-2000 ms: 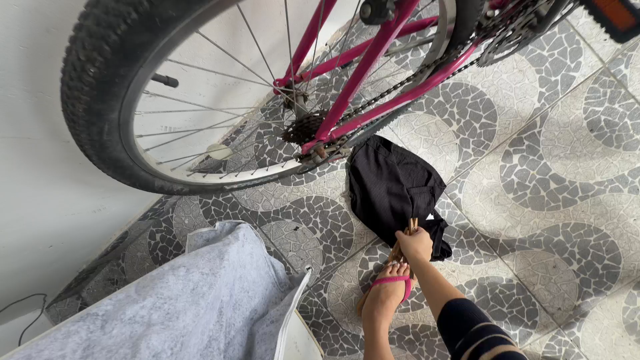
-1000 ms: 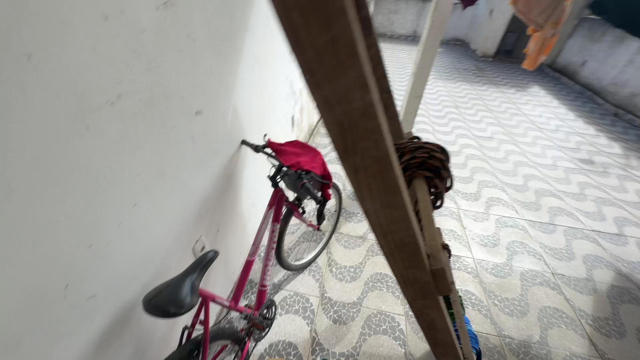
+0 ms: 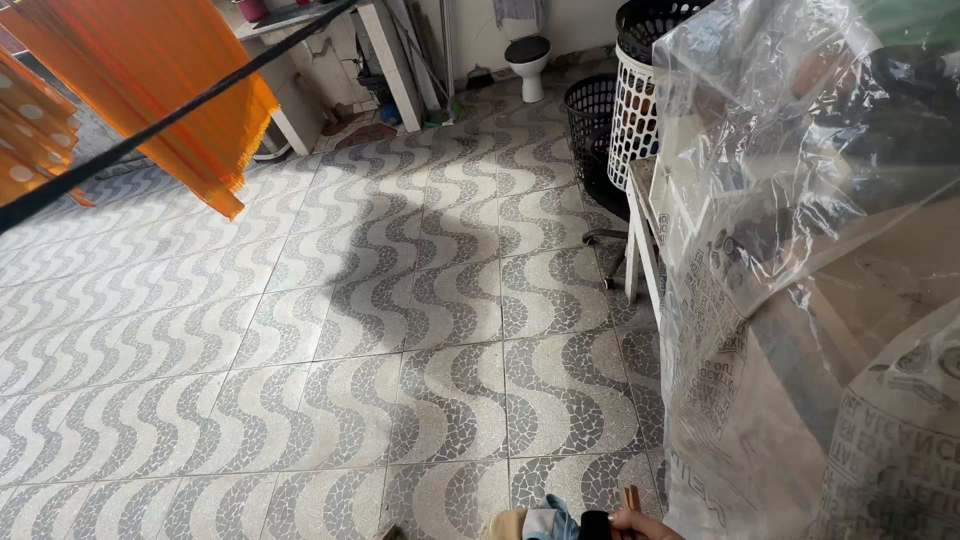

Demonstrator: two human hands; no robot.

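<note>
At the bottom edge, right of centre, my right hand (image 3: 641, 523) is partly in view, its fingers closed around wooden clothes pegs (image 3: 631, 498). Dark cloth (image 3: 595, 525) lies against the fingers; whether they pinch it too cannot be told. Left of it is a bundle of light blue, white and beige cloth (image 3: 541, 519), cut off by the frame; what carries it is hidden. My left hand is out of view.
An orange fringed cloth (image 3: 180, 90) hangs at upper left beside a dark line (image 3: 176, 106). Plastic sheeting (image 3: 750, 247) covers things on the right. Behind stand a white slatted basket (image 3: 634, 120), a black basket (image 3: 589, 112) and a toilet (image 3: 531, 71). Patterned tiles (image 3: 375, 300) cover the floor.
The view has swung away from the pink bicycle to the tiled yard. My right hand, over black cloth on the floor two seconds ago, now shows at the bottom edge, still with pegs.
</note>
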